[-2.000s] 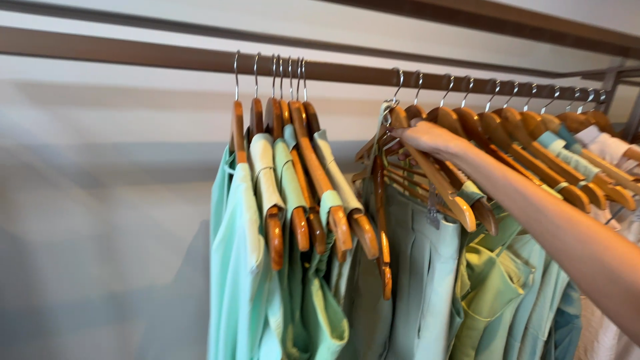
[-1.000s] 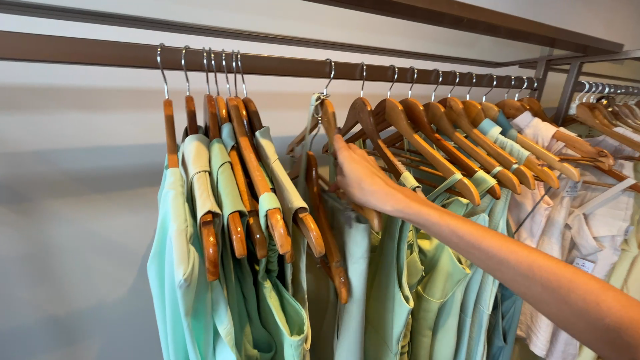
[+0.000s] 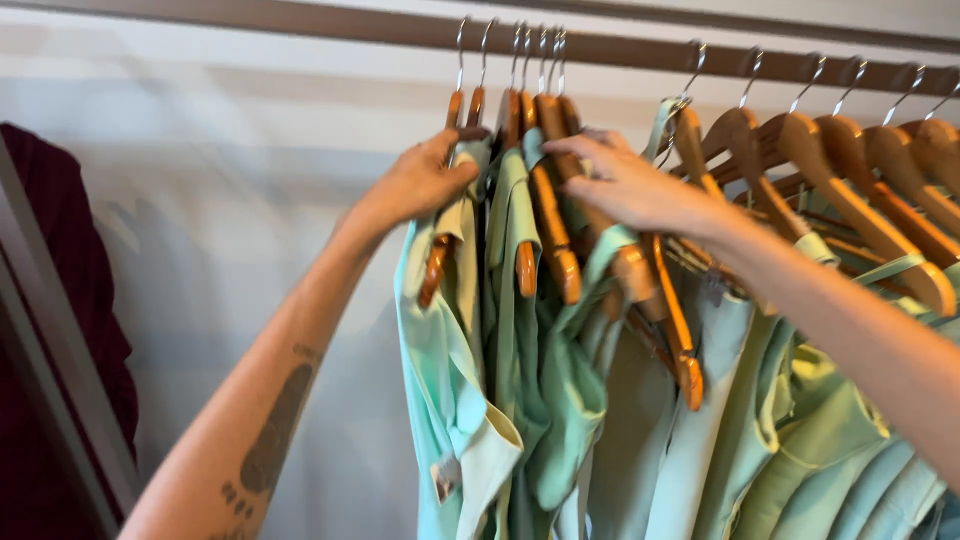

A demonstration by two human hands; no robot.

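Note:
Green and cream garments hang on wooden hangers from a brown rail (image 3: 630, 54). My left hand (image 3: 431, 176) is at the left end of the group, its thumb and fingers around a cream garment's shoulder (image 3: 471, 161) on a hanger. My right hand (image 3: 611, 176) lies over the hangers at this group's right side, fingers spread against a wooden hanger (image 3: 555, 124); whether it grips one is unclear. Below hang a mint garment (image 3: 431, 375) with a small tag (image 3: 445, 478) and a green garment (image 3: 570, 405). Hand blur hides some contact points.
More wooden hangers (image 3: 825, 165) with grey-green trousers (image 3: 701, 420) and yellow-green garments (image 3: 825, 427) hang on the right, under my right forearm. A dark red garment (image 3: 60, 240) hangs at the far left behind a slanted metal bar (image 3: 67, 352). A pale wall (image 3: 247, 225) stands behind.
My left hand has come into view at the left group. My right hand has moved left from the hanger by the grey-green trousers to that group. The view has shifted left.

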